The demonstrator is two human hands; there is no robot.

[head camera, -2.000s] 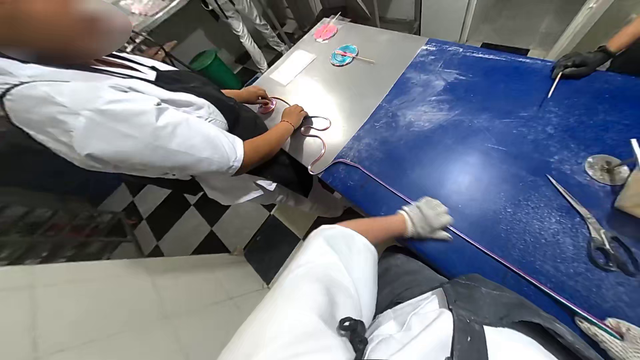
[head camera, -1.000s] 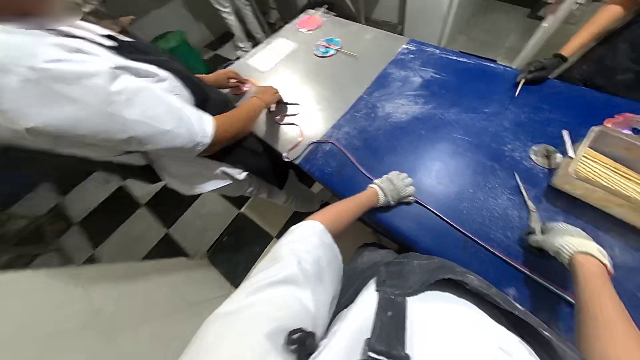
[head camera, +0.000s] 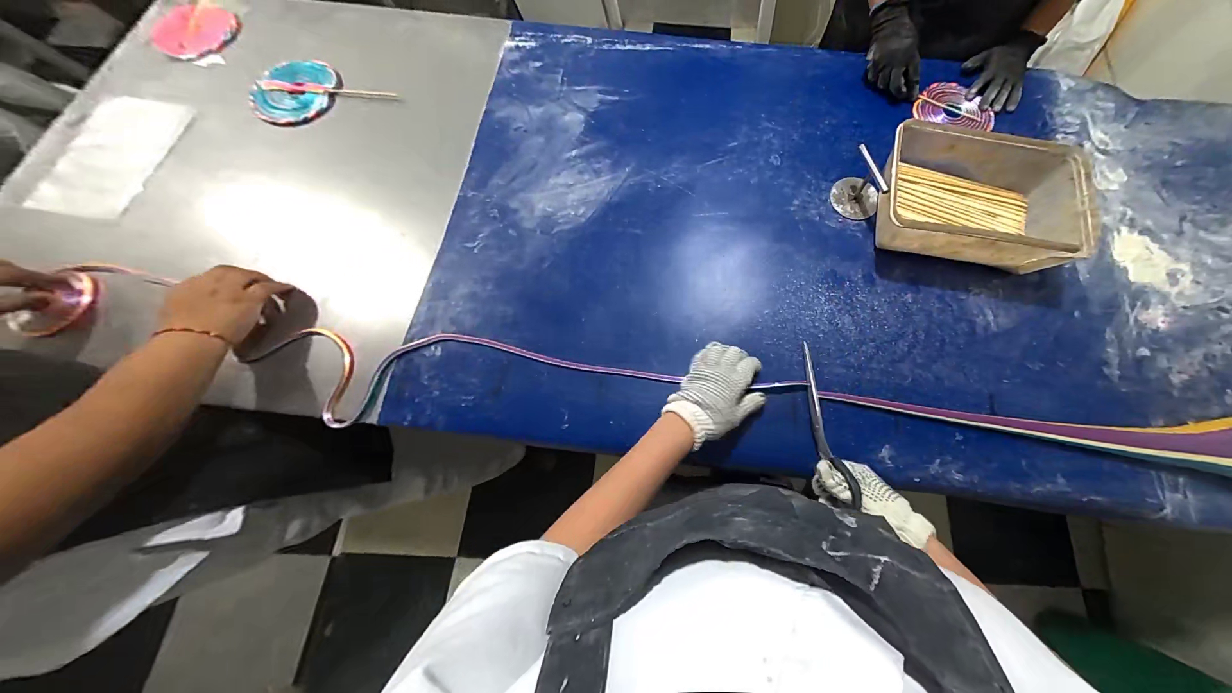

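A long striped candy rope [head camera: 558, 363] in purple, white and other colours runs across the blue table and widens at the right. My left hand [head camera: 717, 390], in a grey knit glove, rests over the rope, its fingers on it. My right hand [head camera: 871, 496], in a dotted white glove, holds large metal scissors [head camera: 814, 404] by the handles at the table's near edge. The blades point away from me and cross the rope just right of my left hand. At the left, the rope bends in curves onto the metal table and reaches a co-worker's hands.
A co-worker's hand [head camera: 217, 303] and a coiled candy [head camera: 63, 300] are at the left. A blue swirl lollipop [head camera: 296, 92] and a pink one [head camera: 194, 31] lie behind. A tray of sticks [head camera: 1078, 192] stands right, beside a metal disc [head camera: 854, 198]; black-gloved hands [head camera: 895, 58] touch another lollipop [head camera: 948, 106].
My right hand, on the scissors lying on the table one second ago, has brought them to the rope. The black-gloved hands are now at a swirl lollipop. The view has shifted to the right.
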